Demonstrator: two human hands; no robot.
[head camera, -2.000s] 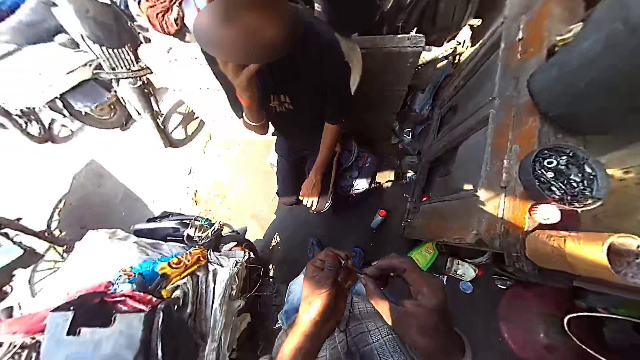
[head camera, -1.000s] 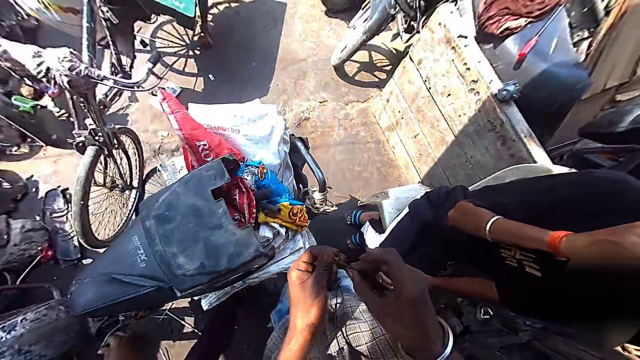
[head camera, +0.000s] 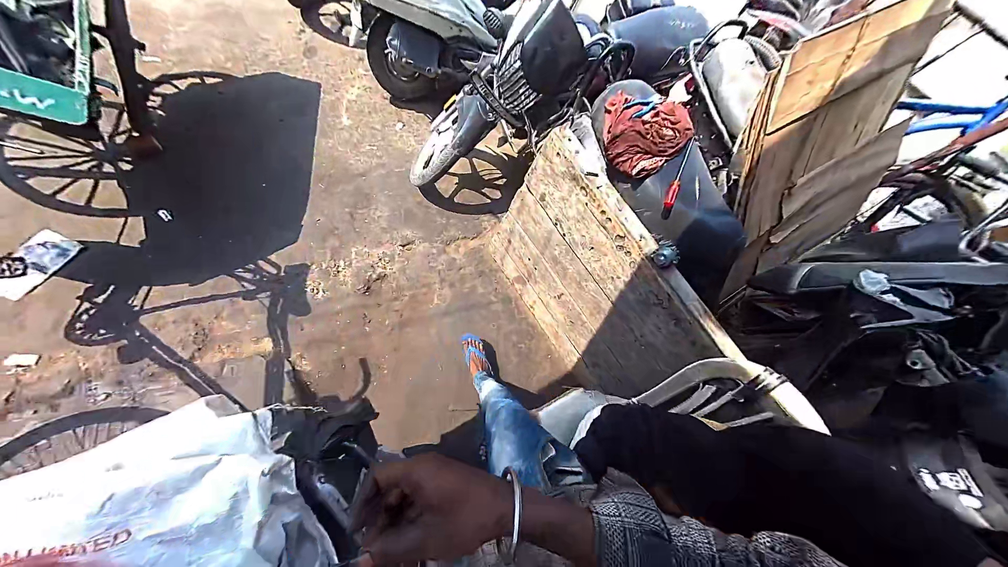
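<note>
My right hand (head camera: 433, 508), with a metal bangle (head camera: 516, 508) at the wrist and a patterned grey sleeve, reaches in from the lower right. Its fingers are curled; whether they hold anything is unclear. Close to its left lies a crumpled white sack (head camera: 189, 480) bearing print, beside dark vehicle parts. My left hand cannot be made out. Beyond the right hand, a leg in blue jeans (head camera: 516, 441) ends in a foot wearing a blue flip-flop (head camera: 475, 354) on the ground.
A person in dark clothes (head camera: 740, 480) is close at the right. Wooden boards (head camera: 583, 252) stand beyond the leg. A red-handled screwdriver (head camera: 671, 197) and a reddish cloth (head camera: 642, 134) rest on a dark seat. A scooter (head camera: 417, 47) and a green cart (head camera: 39, 94) are farther off.
The view has swung strongly. My two hands were together at the fingertips before; now only the right one shows clearly, low beside the white sack. The foot in the flip-flop now shows out on the ground.
</note>
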